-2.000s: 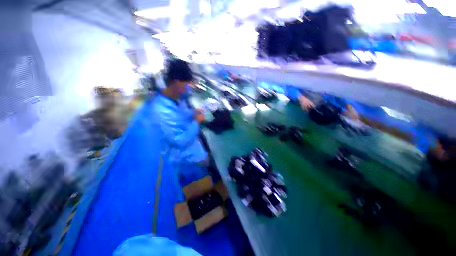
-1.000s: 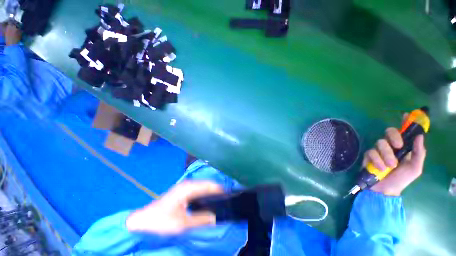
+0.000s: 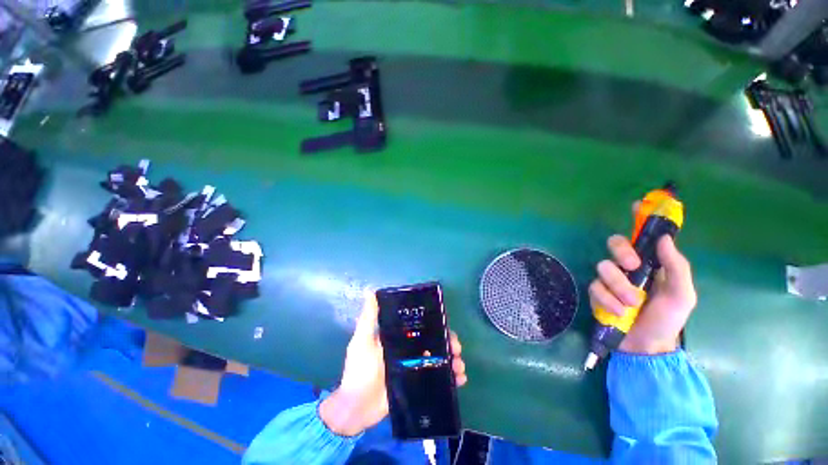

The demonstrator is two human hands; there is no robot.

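Observation:
My left hand (image 3: pixel 361 381) holds a black smartphone (image 3: pixel 419 386) upright at the bench's near edge. Its screen is lit with a clock, and a white cable is plugged into its bottom end. My right hand (image 3: pixel 649 304) is wrapped around a yellow-orange and black electric screwdriver (image 3: pixel 655 218), its metal bit pointing down-left above the bench. The round screw dish (image 3: pixel 517 295) lies between my hands, its right half covered by dark screws. A pile of small black parts with white pieces (image 3: pixel 168 245) lies at the left.
Black frames (image 3: pixel 370 104) lie spaced along the far side of the green bench (image 3: pixel 508 195). More black parts (image 3: pixel 785 113) lie at the upper right. An open carton (image 3: pixel 195 381) stands on the blue floor (image 3: pixel 118 418). A blue sleeve (image 3: pixel 41 318) shows at the left edge.
My left hand has turned the blurred phone upright, and its lit screen now faces me. The view has shifted, showing more frames. My right hand still holds the screwdriver.

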